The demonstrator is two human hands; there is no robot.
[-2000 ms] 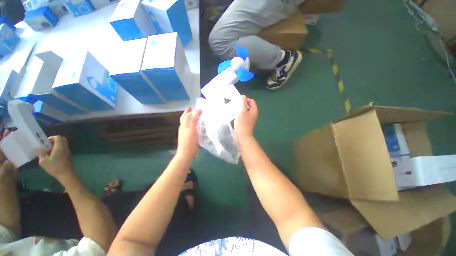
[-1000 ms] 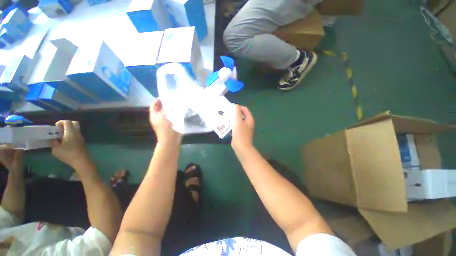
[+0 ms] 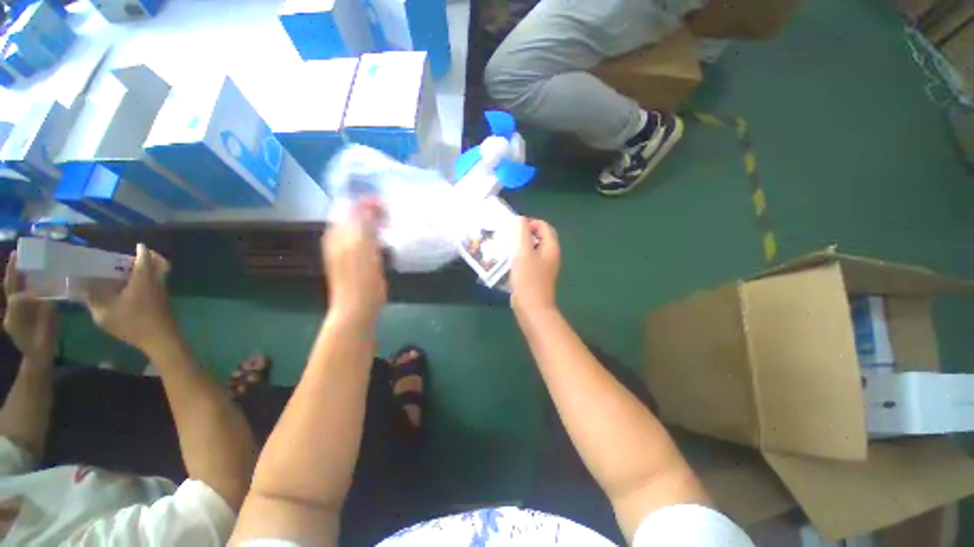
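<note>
A fan unit with bright blue blades and a white hub point(image 3: 495, 153) is joined to a white base point(image 3: 490, 237) with a small brown-orange picture on its face. My right hand point(image 3: 536, 263) grips the base at its right side. My left hand point(image 3: 356, 252) holds a crinkled clear poly bag point(image 3: 414, 213), which lies left of the base and against or close to it. The bag appears to be off the fan. The left fingers are blurred and partly behind the plastic.
Blue and white retail boxes point(image 3: 217, 144) stand on the white-topped table at upper left. At left, another person's hands hold a white box point(image 3: 73, 264). An open brown carton point(image 3: 805, 363) with white and blue boxes is at right. A person's leg point(image 3: 566, 80) is ahead.
The poly bag, around the base two seconds ago, is now off to its left in my left hand. The fan moved slightly right since the last frame. The neighbour's white box shifted.
</note>
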